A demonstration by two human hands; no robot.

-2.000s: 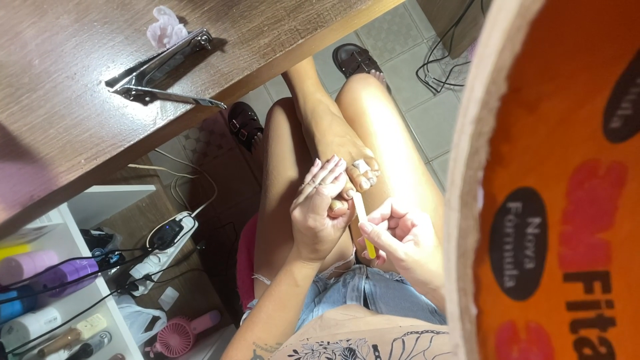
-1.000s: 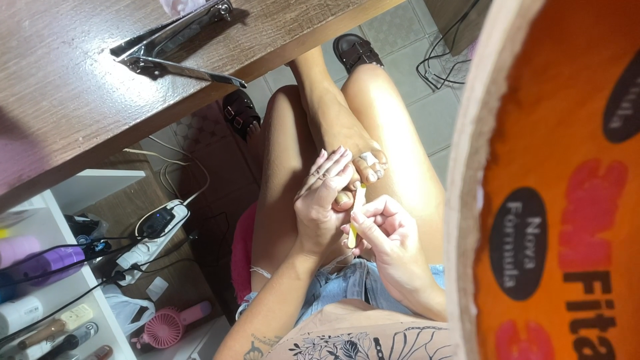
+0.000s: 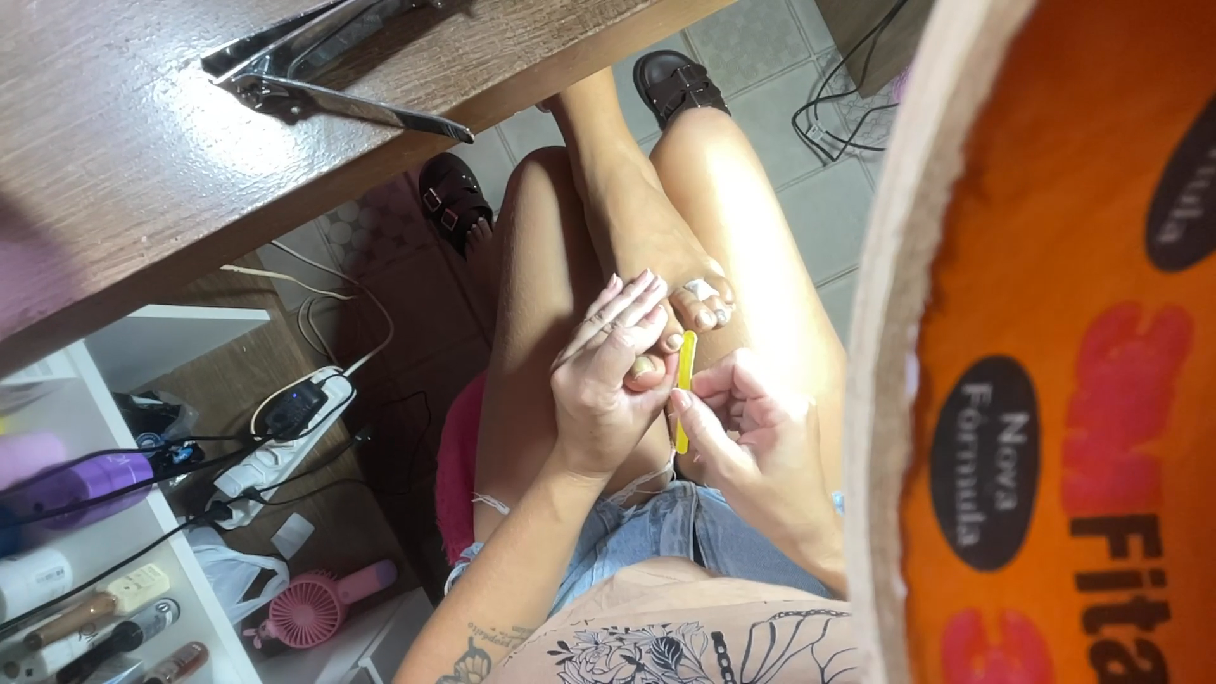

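A bare foot (image 3: 646, 223) of another person rests across the thighs, with a small white pad (image 3: 701, 289) at its toes. My left hand (image 3: 608, 380) is wrapped around the front of the foot, and the big toe (image 3: 646, 372) shows between its thumb and fingers. Between the thumb and fingers of my right hand (image 3: 736, 418) is a yellow nail file (image 3: 686, 389), held roughly upright in the view, its upper end close beside the toes. Whether the file touches a nail cannot be told.
A wooden table (image 3: 142, 152) with a hinged metal lever tool (image 3: 351, 104) is at upper left. Below stand a white shelf (image 3: 161, 484) with bottles, a power strip (image 3: 285, 446) with cables and a pink handheld fan (image 3: 318, 603). An orange-cored tape roll (image 3: 883, 361) blocks the right side.
The file has turned in my right hand and now shows a yellow face, where a pale face showed two seconds ago. My left hand stays on the foot. The view has shifted somewhat.
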